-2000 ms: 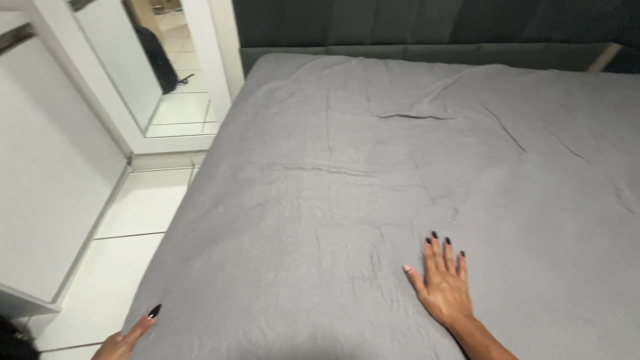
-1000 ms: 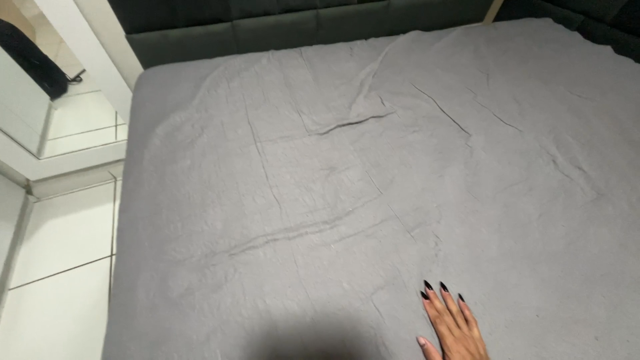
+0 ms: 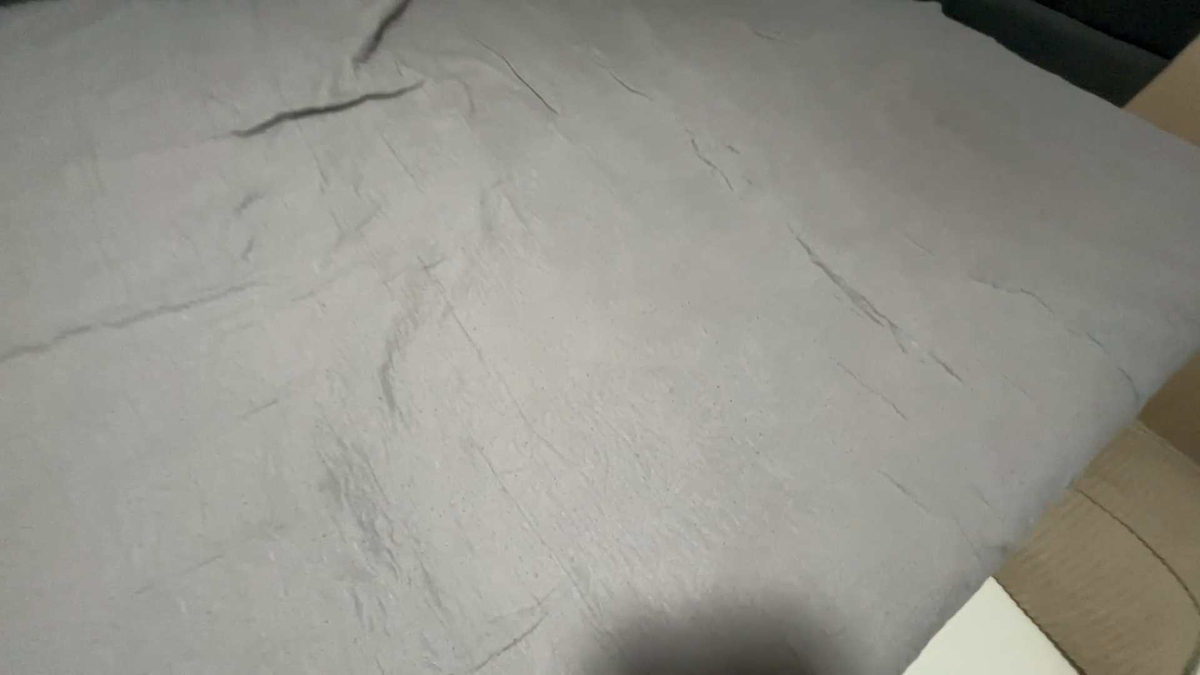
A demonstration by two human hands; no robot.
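A grey fitted sheet [image 3: 656, 328] covers a mattress and fills most of the head view. Creases run across its surface, with two darker folds at the upper left and a long thin one right of the middle. Neither my left hand nor my right hand shows in this frame, so what they hold or touch is hidden. A dark blurred shadow lies on the sheet at the bottom.
Dark upholstery, like part of a headboard [image 3: 1059, 47], borders the sheet at the upper right. Beyond the mattress's right edge are brown surfaces [image 3: 1116, 534] with a dark seam and a pale flat piece [image 3: 994, 633].
The view has swung right, so the mirror and tiled floor are out of sight. My right hand, flat on the sheet one second ago, has left the view.
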